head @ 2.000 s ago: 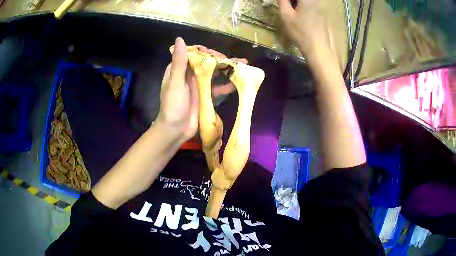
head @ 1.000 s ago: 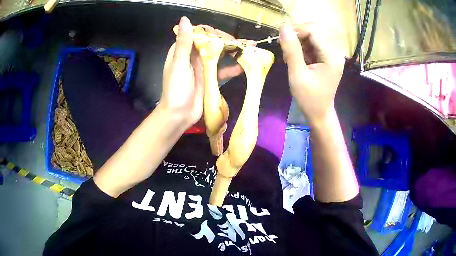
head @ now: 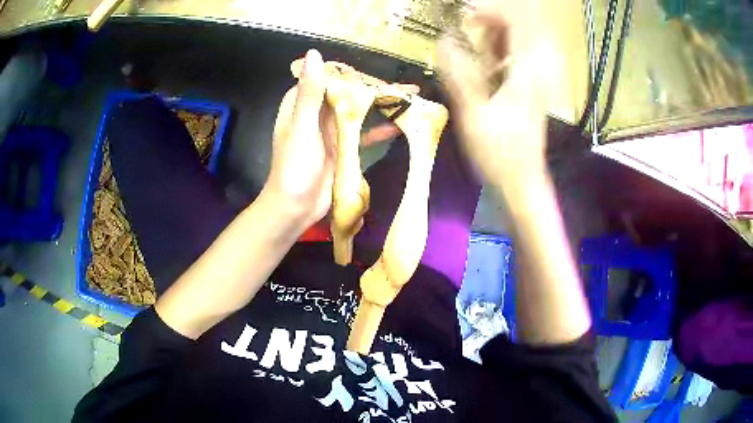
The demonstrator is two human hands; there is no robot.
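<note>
My left hand [head: 301,149] holds two cream-tan moulded legs by their foot ends, thumb on the near side and fingers behind. The shorter-looking leg [head: 349,194] lies against the palm, its peg end pointing down. The longer-looking leg [head: 409,206] hangs to its right, with a round bulge and a narrow peg end over my shirt. The soles face away from me, so their surfaces are mostly hidden. My right hand [head: 491,99] is raised over the bench edge, right of the feet and apart from them. It is blurred and its fingers are curled; I cannot tell if it holds anything.
A tan bench [head: 330,18] curves across the top, with a long tan piece [head: 105,11] at its left. A blue bin of brown parts [head: 82,248] stands at left. A blue bin with pale scraps [head: 508,285] and a blue stool [head: 632,285] are at right. Yellow-black tape [head: 62,306] marks the floor.
My right hand came from the bench to the feet with something thin between its fingertips, then moved up and away from them. My left hand keeps hold of both legs, which have shifted slightly.
</note>
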